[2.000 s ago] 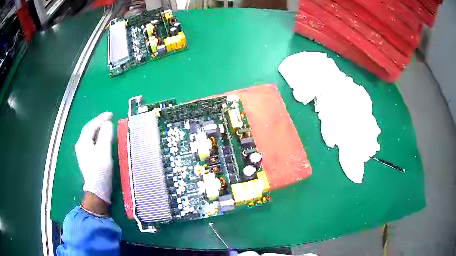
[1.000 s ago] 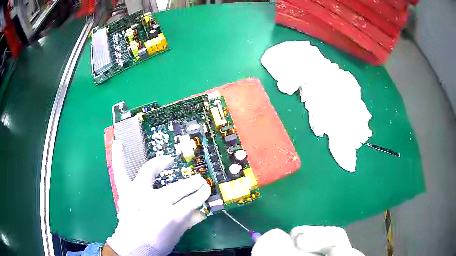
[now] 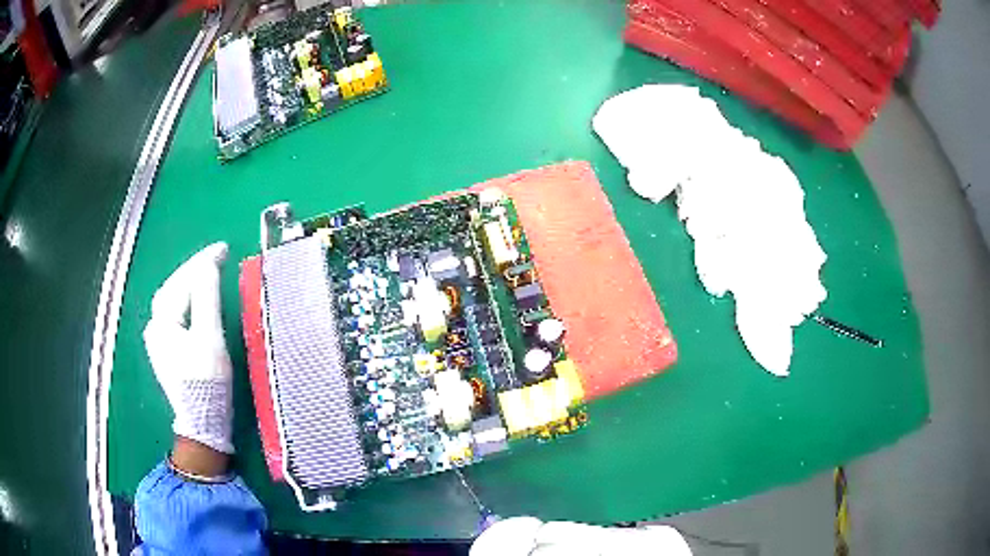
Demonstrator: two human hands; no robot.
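A green power supply board (image 3: pixel 434 337) lies on a red foam pad (image 3: pixel 597 272), with its ridged heat sink (image 3: pixel 313 364) on the left and yellow film capacitors (image 3: pixel 543 402) at the lower right corner. My left hand (image 3: pixel 193 337), in a white glove, rests on the mat left of the pad, off the board, holding nothing. My right hand (image 3: pixel 575 541), gloved, is cut off by the bottom edge. A thin dispensing needle (image 3: pixel 473 496) with a purple hub sticks out from it, its tip at the board's lower edge. The syringe barrel is hidden.
A second board (image 3: pixel 299 81) lies at the upper left of the green mat. A white cloth (image 3: pixel 727 217) lies at the right, with a thin black rod (image 3: pixel 847 330) sticking out. Stacked red foam pads (image 3: pixel 782 65) stand at the upper right. A metal rail (image 3: pixel 122 282) runs along the left.
My left hand has moved left off the board onto the mat. My right hand and the needle have shifted left and lower in the picture. The view has shifted slightly.
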